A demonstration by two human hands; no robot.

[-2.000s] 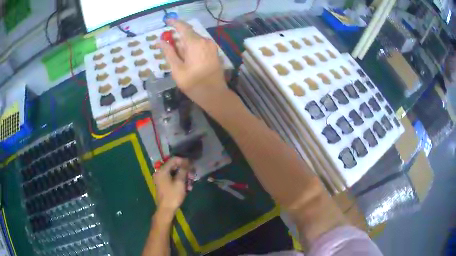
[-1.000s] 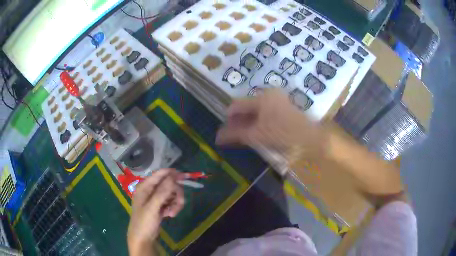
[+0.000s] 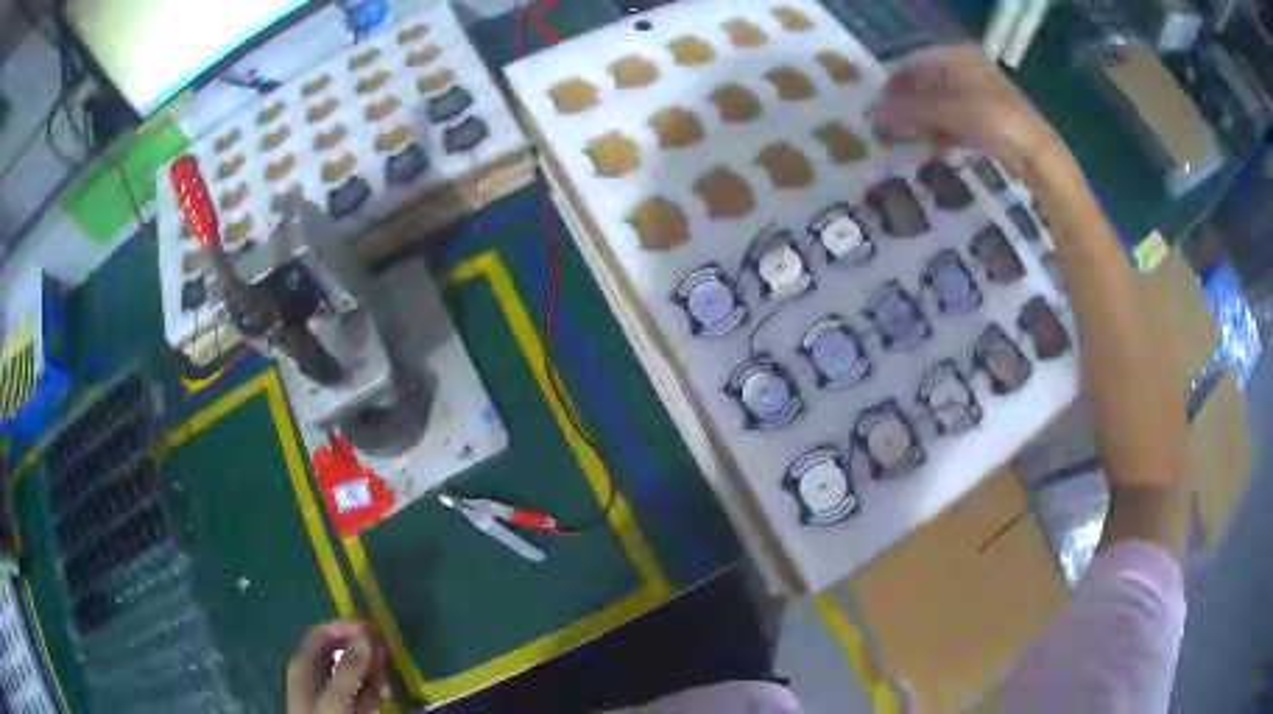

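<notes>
My right hand (image 3: 956, 105) is over the upper right part of the foam tray (image 3: 559, 133), fingers bent down; whether it holds a module cannot be told. The tray's lower rows hold dark modules (image 3: 834, 352), several with round pale centres; the upper rows show tan cut-outs. My left hand (image 3: 335, 670) is at the bottom edge, partly cut off, fingers curled, with a small bright spot at the fingers; what it holds is unclear. The press fixture (image 3: 321, 335) stands left of centre, its red handle (image 3: 196, 202) raised. Cutters (image 3: 510, 523) lie loose on the mat.
A second foam tray (image 3: 300, 105) is behind the press. Red tape with a white label (image 3: 352, 495) is beside the press base. A clear blister tray (image 3: 119, 509) is at the left. A thin dark cable runs down between press and right stack. Cardboard (image 3: 935, 558) lies below right.
My right hand has gone from the press handle, across the near side of the right stack, to the tray's far right. My left hand has moved from the press base to the bottom edge. The view has shifted.
</notes>
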